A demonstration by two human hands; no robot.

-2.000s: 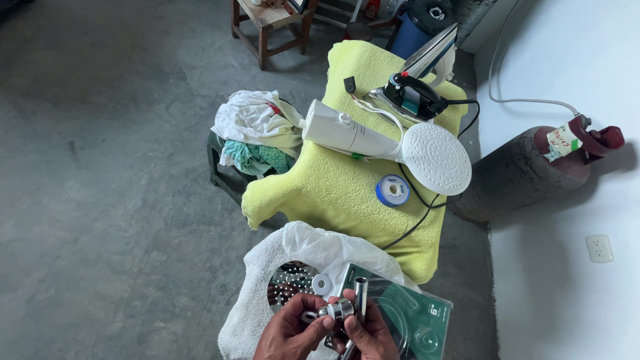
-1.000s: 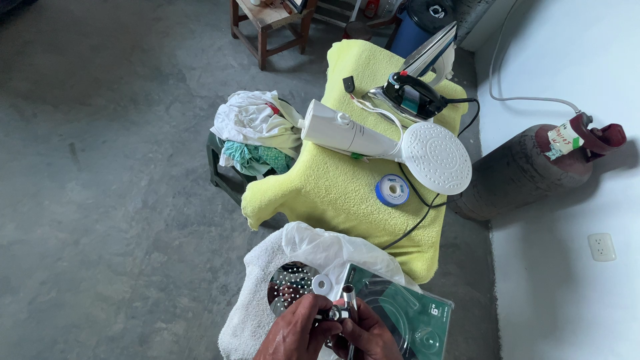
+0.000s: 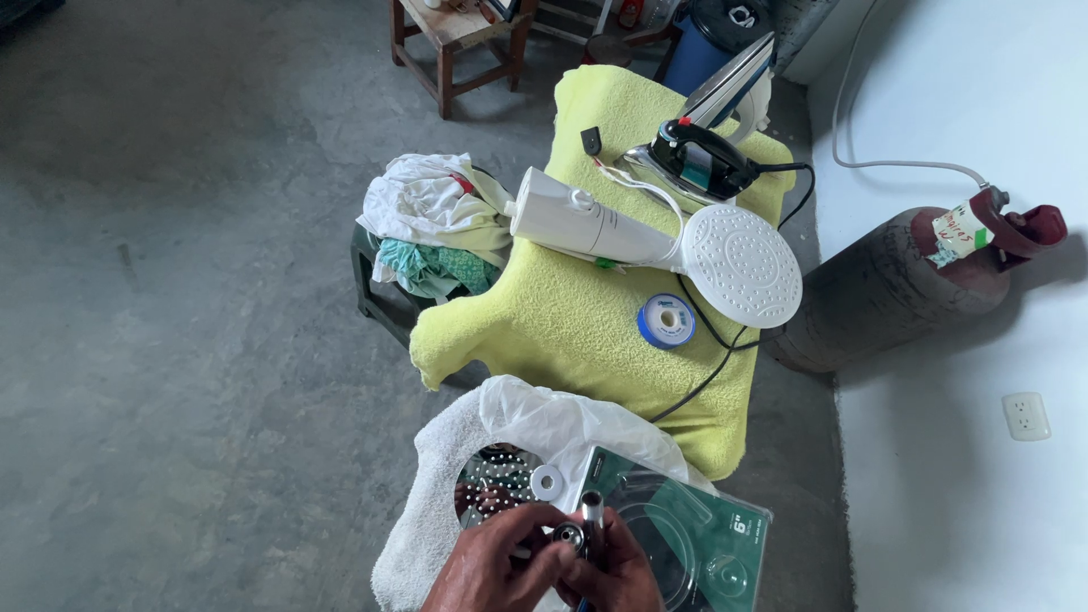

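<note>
At the bottom middle, my left hand (image 3: 501, 557) pinches a round metal fitting (image 3: 568, 535) whose open end faces up. Close against it, my right hand (image 3: 614, 565) grips a chrome tube (image 3: 592, 507) with its hollow end pointing up. The fitting and tube are side by side; whether they are joined is hidden by my fingers. Just beyond my left hand lie a mirror-like shower head plate with small nozzles (image 3: 497, 480) and a white ring washer (image 3: 546, 482). To the right is a green and clear blister package (image 3: 722, 544).
A yellow-covered surface (image 3: 552, 314) holds a white electric shower head (image 3: 612, 229), a clothes iron (image 3: 697, 161) and a thread tape spool (image 3: 666, 321). Clothes (image 3: 433, 221) are piled on a stool at left. A gas cylinder (image 3: 901, 280) leans by the wall, near an outlet (image 3: 1026, 416). A wooden stool (image 3: 459, 34) stands beyond.
The metal fitting has turned from lying sideways between my fingers to showing its round open end. Both hands stay close together over the white cloth.
</note>
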